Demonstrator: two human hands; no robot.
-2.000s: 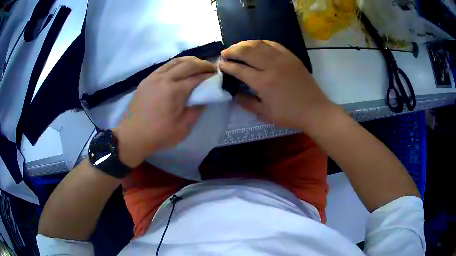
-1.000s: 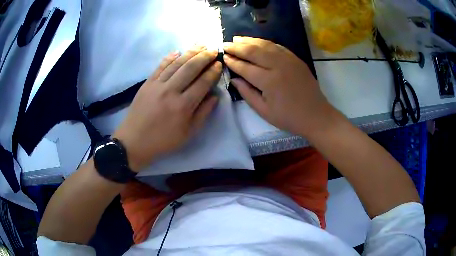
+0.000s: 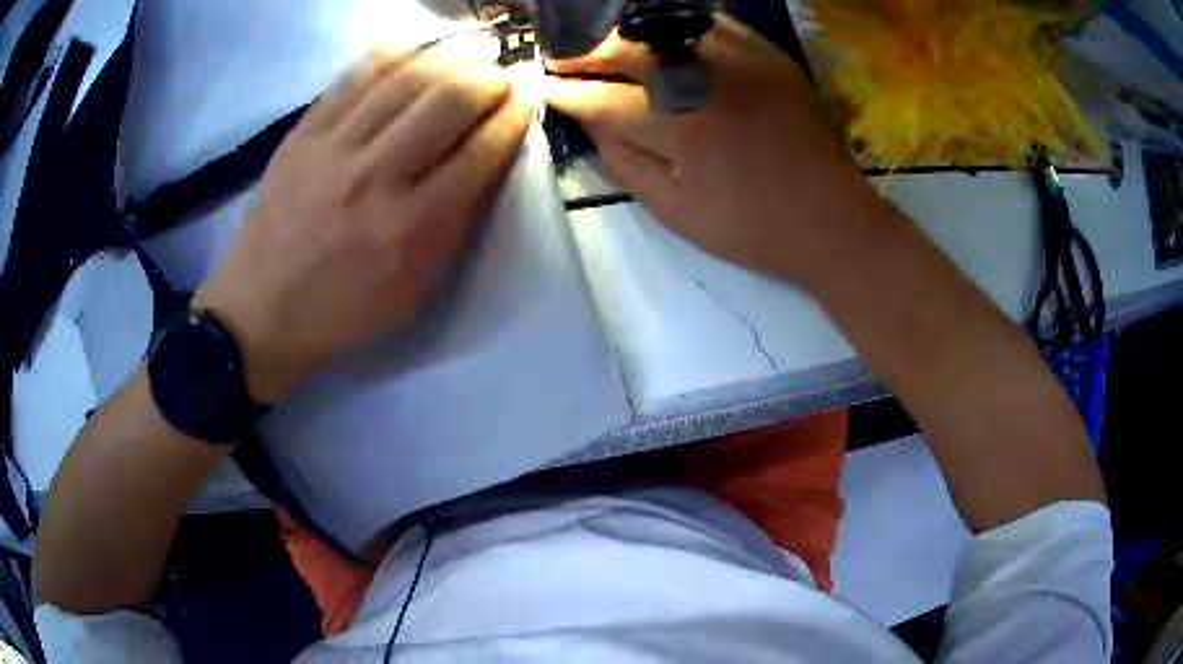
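Note:
The garment panel (image 3: 480, 350) lies white side up under my left hand and hangs over the table's front edge. A dark band (image 3: 221, 175) runs along its fold at the left. My left hand (image 3: 376, 195) presses flat on the panel, fingertips close to the presser foot (image 3: 516, 42). My right hand (image 3: 740, 156) is at the right of the foot, thumb and fingers on a dark piece (image 3: 568, 140) beside the panel's edge. The sewing machine's lower parts, with a dark round knob (image 3: 668, 26), partly cover my right fingers. The needle tip cannot be made out.
Black scissors (image 3: 1070, 279) lie on the table at the right. A yellow fluffy bundle (image 3: 954, 84) is beside the machine. White and dark cut pieces (image 3: 110, 305) are heaped at the left. A pale marked strip (image 3: 727, 422) runs along the table's front edge. A blue basket (image 3: 1087, 376) shows below.
Both hands and the fabric have moved up to the presser foot, my left hand also leftward. The panel lies flatter. The view has shifted, showing more of the machine head.

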